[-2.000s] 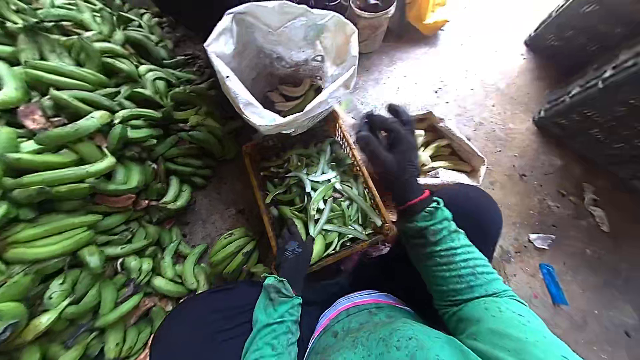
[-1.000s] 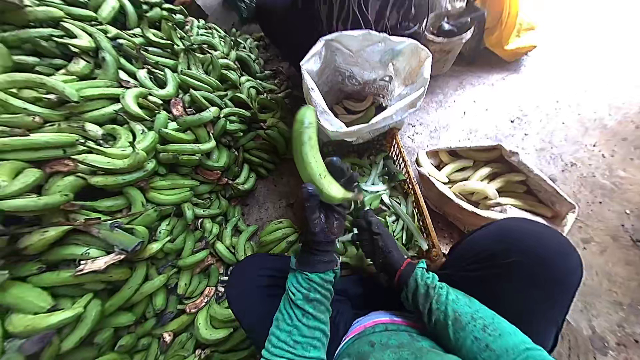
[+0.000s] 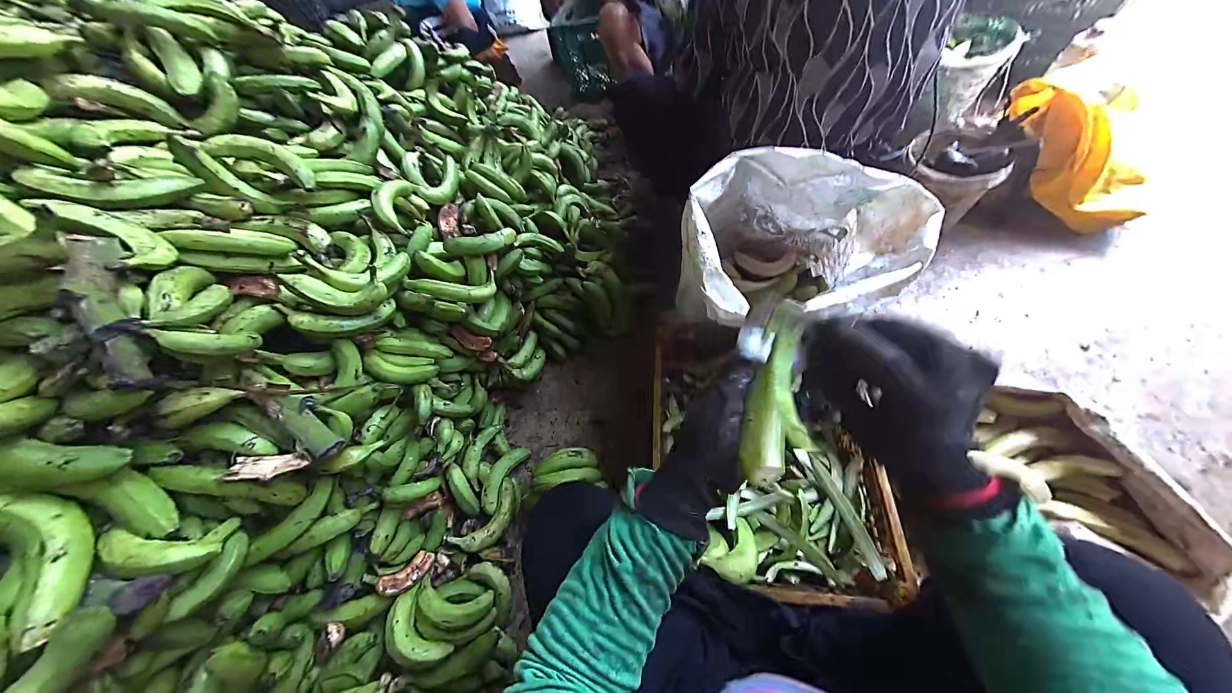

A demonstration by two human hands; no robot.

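Observation:
My left hand (image 3: 707, 443), in a black glove, grips a green plantain (image 3: 763, 428) upright above an orange crate (image 3: 900, 534). A strip of its peel hangs loose on the right side. My right hand (image 3: 895, 385), also black-gloved and blurred, is beside the plantain's upper part; whether it holds a tool is not clear. Peel strips (image 3: 818, 520) and a few green plantains fill the crate. A white sack (image 3: 808, 207) stands open just beyond, with some pale pieces inside. Peeled plantains (image 3: 1059, 462) lie in a second open sack (image 3: 1155, 481) at the right.
A large heap of green plantains (image 3: 289, 289) covers the left side. Behind the white sack sits a person in patterned cloth (image 3: 808, 77), near a bucket (image 3: 962, 173) and a yellow bag (image 3: 1083, 154). Part of another person shows at the top.
Two seconds ago no plantain was in my hands; one second ago my left hand held a whole green one. Now a strip of peel hangs from it. The view has swung left and up.

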